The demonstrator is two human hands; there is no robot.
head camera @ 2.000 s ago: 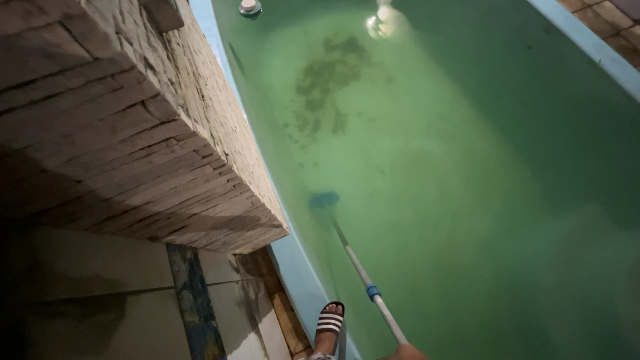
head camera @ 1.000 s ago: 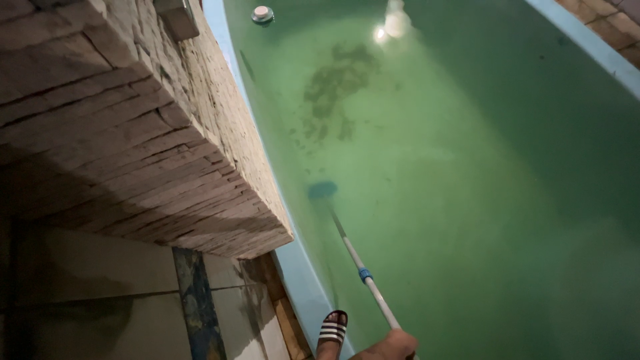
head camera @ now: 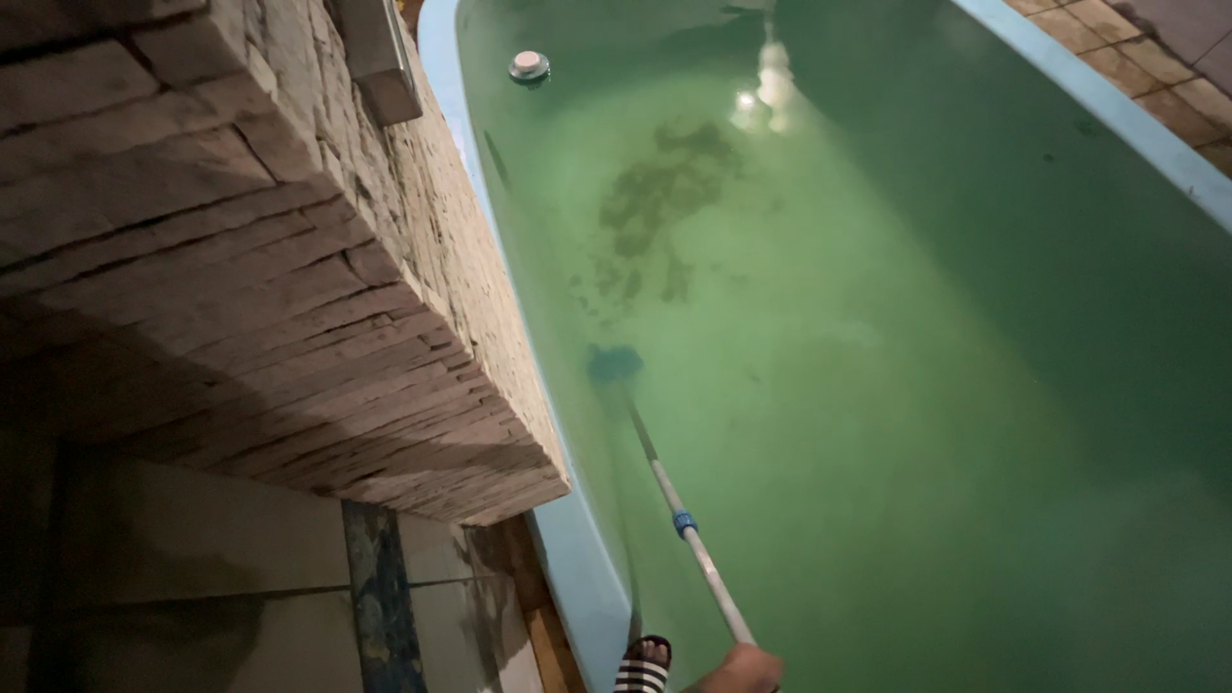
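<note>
At the bottom edge, my left hand [head camera: 746,668] is closed around a pale telescopic pole [head camera: 717,582], partly cut off by the frame. The pole has a blue locking collar [head camera: 684,524] and slants up and left into green, cloudy pool water [head camera: 847,433]. At its far end a blue pool-cleaning head [head camera: 614,363] lies underwater near the left pool wall; its exact type is blurred. Dark patches of sediment [head camera: 664,188] lie beyond the head. My right hand is out of view.
A foot in a striped slide sandal [head camera: 643,664] rests by the light-blue pool rim [head camera: 584,563]. Left of the rim stands a stone-clad wall [head camera: 289,318] above floor tiles [head camera: 192,539]. A round float [head camera: 528,65] sits at the far left; brick paving [head camera: 1145,72] borders the far right.
My left hand has come further into view on the pole. The blue head has stayed near the left wall, with little plain movement.
</note>
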